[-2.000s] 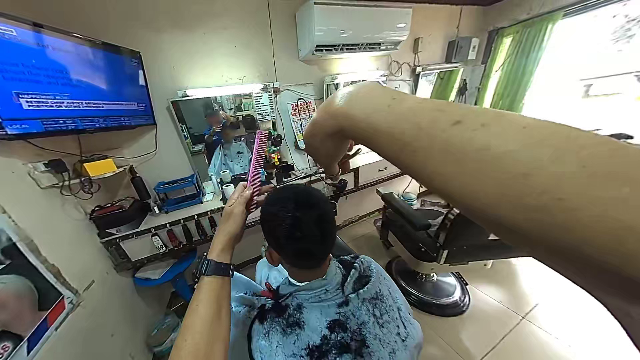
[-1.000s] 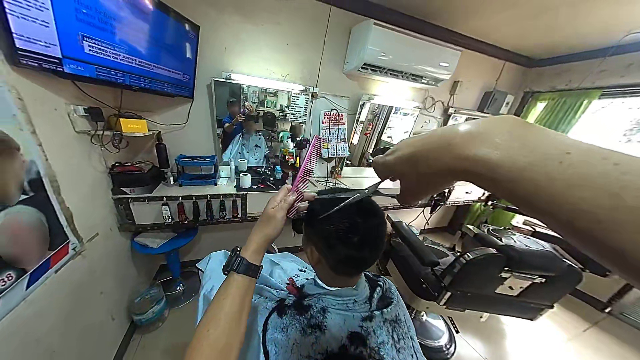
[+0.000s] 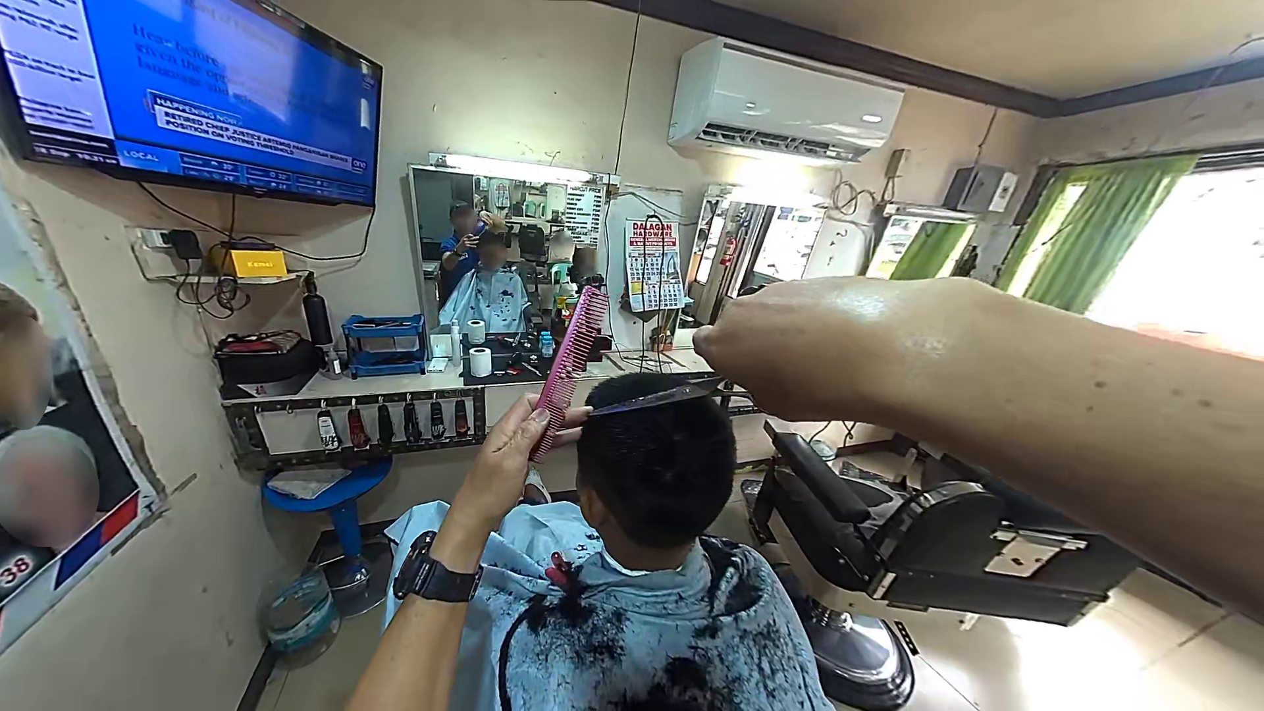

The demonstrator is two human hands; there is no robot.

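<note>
My left hand (image 3: 513,449), with a black watch on its wrist, holds a pink comb (image 3: 573,370) upright, teeth to the right, beside the head of a seated person (image 3: 657,464). My right hand (image 3: 760,346) grips haircutting scissors (image 3: 657,397), whose blades lie across the top of the dark hair and point left toward my left fingers. The scissors' handles are hidden behind the hand. A light blue barber cape (image 3: 642,632), strewn with cut hair, covers the person's shoulders, and a red clip (image 3: 559,570) sits at its neck.
A counter (image 3: 346,387) with a blue tray rack (image 3: 385,346) and bottles runs below a wall mirror (image 3: 513,247). To the right stands a black barber chair (image 3: 968,543). A blue stool (image 3: 341,494) and a clear container (image 3: 301,612) are at the left.
My right hand has come down to the head, and the scissors' blades now lie over the hair. The comb stays raised in my left hand. The view has shifted.
</note>
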